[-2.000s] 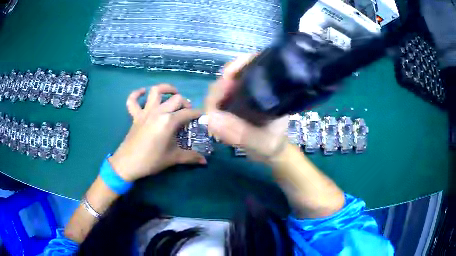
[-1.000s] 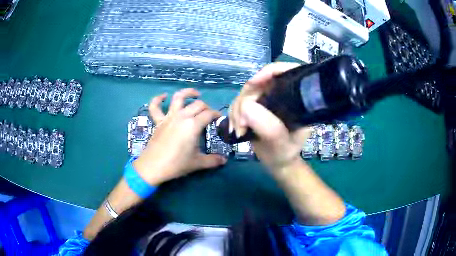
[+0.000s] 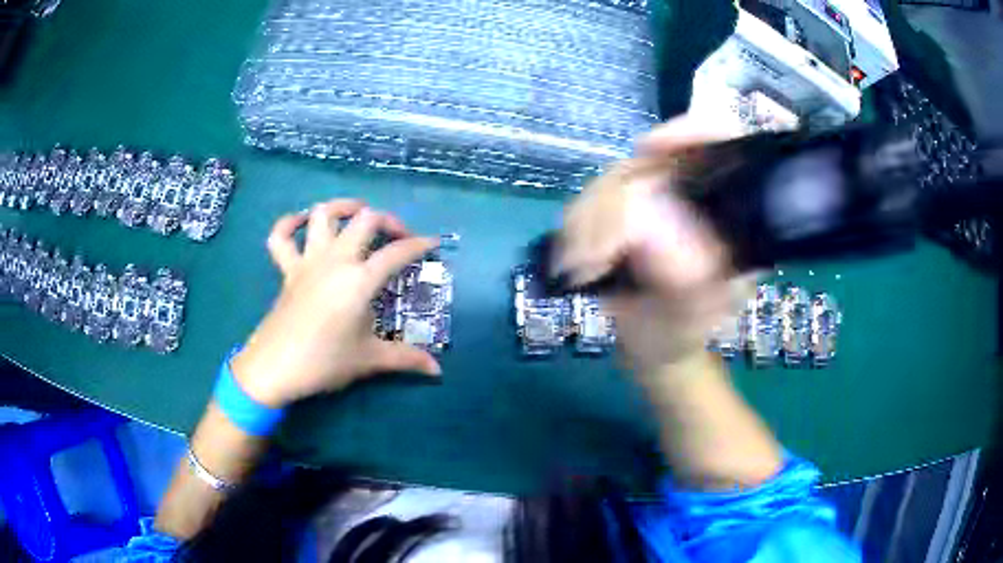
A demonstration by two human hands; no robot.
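Silver-grey module sub-assemblies lie in a row in front of me. My left hand (image 3: 330, 302) is spread around the left end of this row, thumb below and fingers above a module (image 3: 423, 308); whether it grips it I cannot tell. To the right, past a gap, more modules (image 3: 544, 319) continue the row, partly hidden by my right hand. My right hand (image 3: 649, 236) is blurred and closed around the black electric screwdriver (image 3: 797, 198), which is tilted, its tip end towards the left. The tip is blurred above the modules right of the gap.
Two rows of modules (image 3: 121, 189) lie at the left. A wide stack of clear blister trays (image 3: 451, 94) is behind my hands. The white screw feeder (image 3: 792, 66) stands at the back right, with a dark component tray (image 3: 935, 132) beside it. A blue stool (image 3: 66, 473) is below left.
The view has shifted. My left hand has moved left to a module at the row's left end. A gap now shows between it and the other modules. The screwdriver has moved right.
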